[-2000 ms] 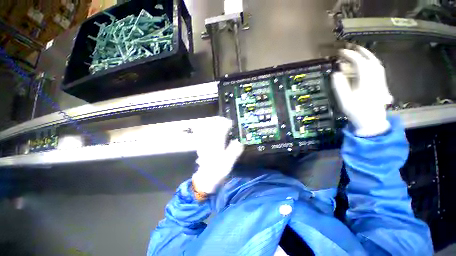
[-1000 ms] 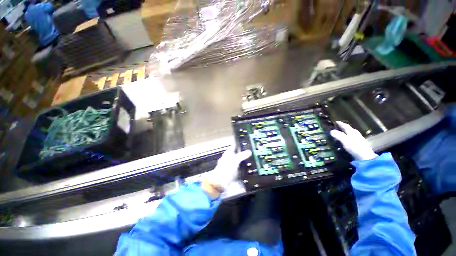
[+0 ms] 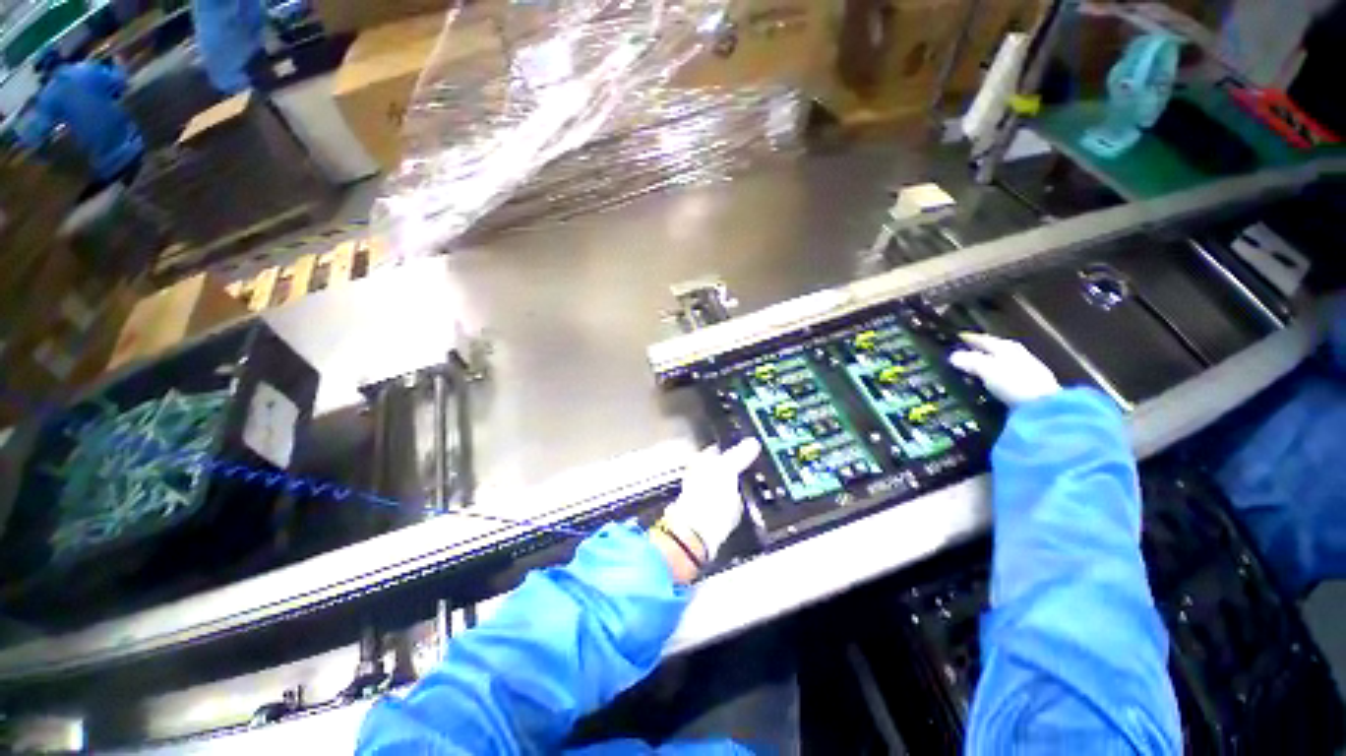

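Note:
A black carrier (image 3: 864,480) with white lettering lies across the conveyor rails, slightly turned. Two green circuit board panels sit side by side in it, the left panel (image 3: 802,428) and the right panel (image 3: 912,392), with yellow parts. My left hand (image 3: 712,499), white-gloved with an orange-brown band at the wrist, is at the carrier's left edge, fingers on the rim. My right hand (image 3: 1007,369), white-gloved, is at the right edge with fingers on the rim. The undersides of both hands' grips are hidden.
A black tote (image 3: 281,377) of green strips stands at left beyond the conveyor rail (image 3: 354,569). A blue coiled cord crosses at left. Plastic-wrapped goods and cartons (image 3: 399,81) are behind. Dark plates are stacked low right. A person's blue sleeve (image 3: 1292,443) is at right; others stand far left.
The carrier has moved from the near side of the conveyor onto the rails, further right along the line, with both hands still at its edges. The view has shifted, and the tote shows further left.

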